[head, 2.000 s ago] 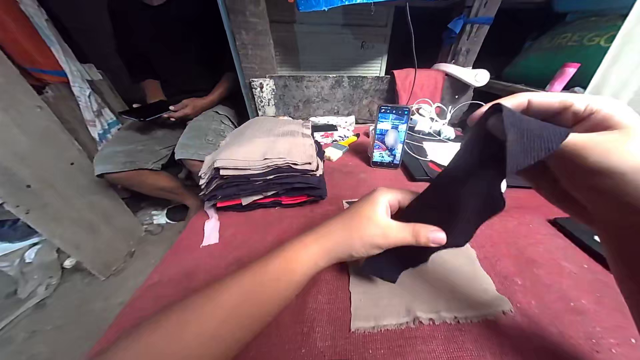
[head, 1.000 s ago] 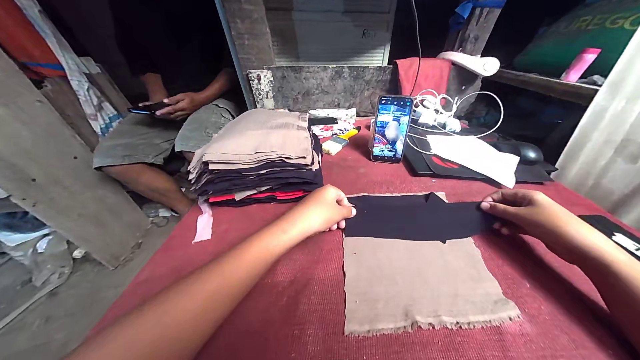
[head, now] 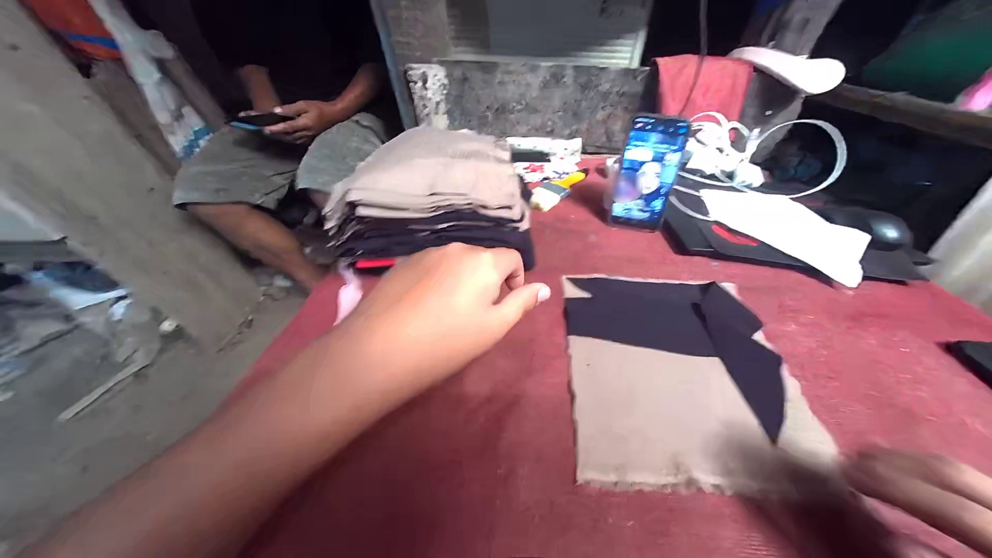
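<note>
A beige fabric piece with a frayed lower edge point(head: 659, 411) lies flat on the red cloth-covered table. Across its top rests a black fabric piece point(head: 635, 310), its right part folded and angled down toward the front. My left hand point(head: 465, 302) hovers left of these fabrics with fingers curled, nothing seen in it, in front of the stack of beige and black fabric pieces point(head: 434, 178). My right hand point(head: 914, 488), blurred, is at the lower right beside the beige piece's corner; a dark blur lies by it, and whether it holds anything is unclear.
Behind the fabrics stand a lit smartphone point(head: 649, 174) and a yellow-handled paintbrush point(head: 558, 190). White cables point(head: 744, 155), a white cloth-like item point(head: 790, 232) and a computer mouse point(head: 880, 229) are at the back right. A seated person point(head: 302, 116) holds a phone beyond the table's left side.
Both hands have let go of the black fabric, which now lies on the beige piece. My left hand has moved left, my right hand toward the lower right.
</note>
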